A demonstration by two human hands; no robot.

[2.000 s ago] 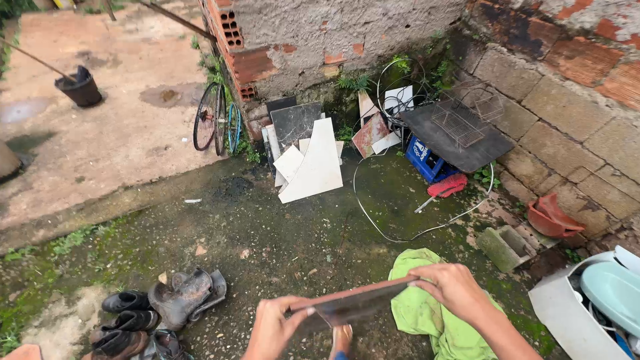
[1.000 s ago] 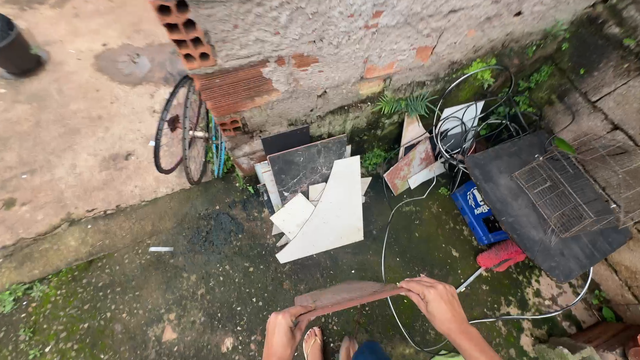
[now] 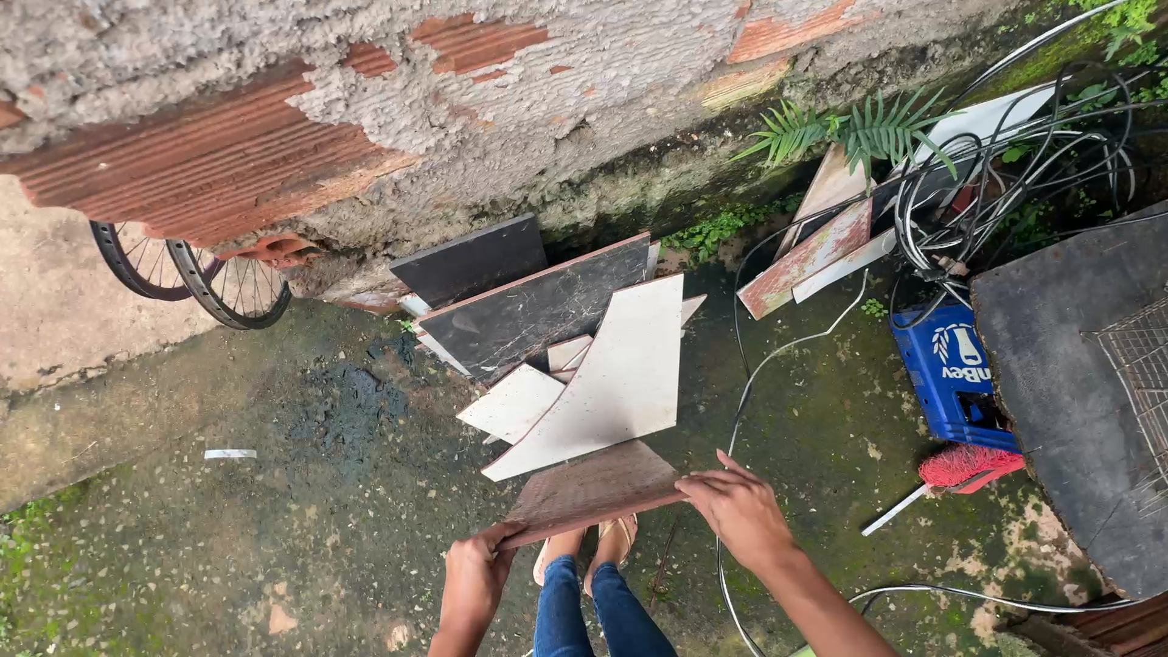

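A reddish-brown ceramic tile piece (image 3: pixel 598 488) is held between my two hands, tilted, above my feet. My left hand (image 3: pixel 474 570) grips its left corner, the thumb along the edge. At the right corner my right hand (image 3: pixel 741 511) pinches the tile, some fingers extended. Just beyond it lies a white tile piece with a curved edge (image 3: pixel 630 365), leaning on a stack. A dark tile (image 3: pixel 547 306), a smaller white tile piece (image 3: pixel 516 401) and a black panel (image 3: pixel 479 260) belong to that stack against the wall.
A rough brick wall (image 3: pixel 511 119) runs across the top. Bicycle wheels (image 3: pixel 228 283) show at its left end. On the right are coiled cables (image 3: pixel 967 201), a blue plastic crate (image 3: pixel 940 374), a red brush (image 3: pixel 972 465) and a dark board (image 3: pixel 1077 301) bearing a wire rack. A loose cable (image 3: pixel 744 411) crosses the floor.
Both hands, still holding the tile, have come nearer to the tile stack; the tile now hangs beside the curved white piece. The view has moved closer to the wall.
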